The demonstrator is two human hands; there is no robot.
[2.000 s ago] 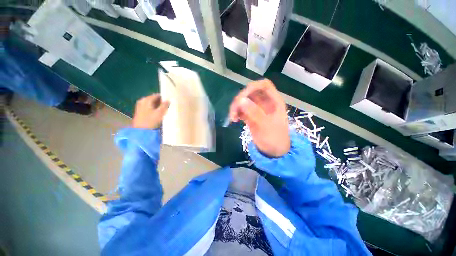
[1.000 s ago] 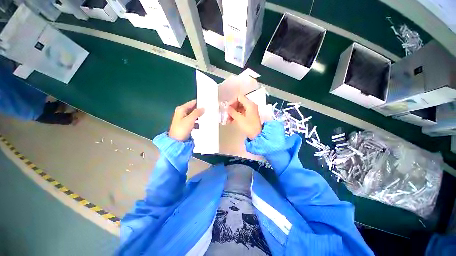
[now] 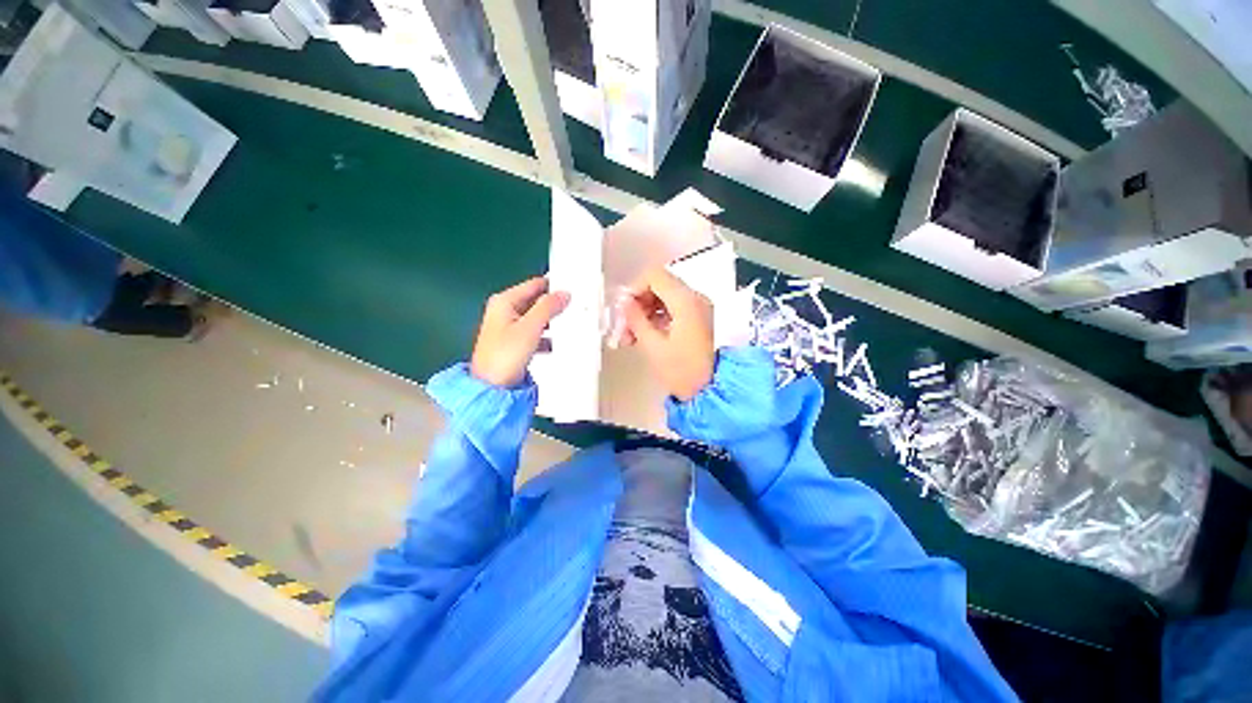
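An open carton, white outside and cream-tan inside, lies at the bench edge in front of me. My left hand grips its upright white left panel, thumb on the panel. My right hand is inside the open carton, its fingertips pinching a small whitish clip against the inner side of that panel. The clip is blurred and partly hidden by the fingers. A loose pile of white clips lies just right of the carton.
A clear plastic bag of clips lies at the right. Boxes with dark inserts and standing printed cartons line the back, by a pale post. A printed carton lies far left. Other people's sleeves show at both sides.
The carton came from the left to in front of me and is turned open. My right hand moved from above the bench into it. Over the last second both hands stayed nearly still.
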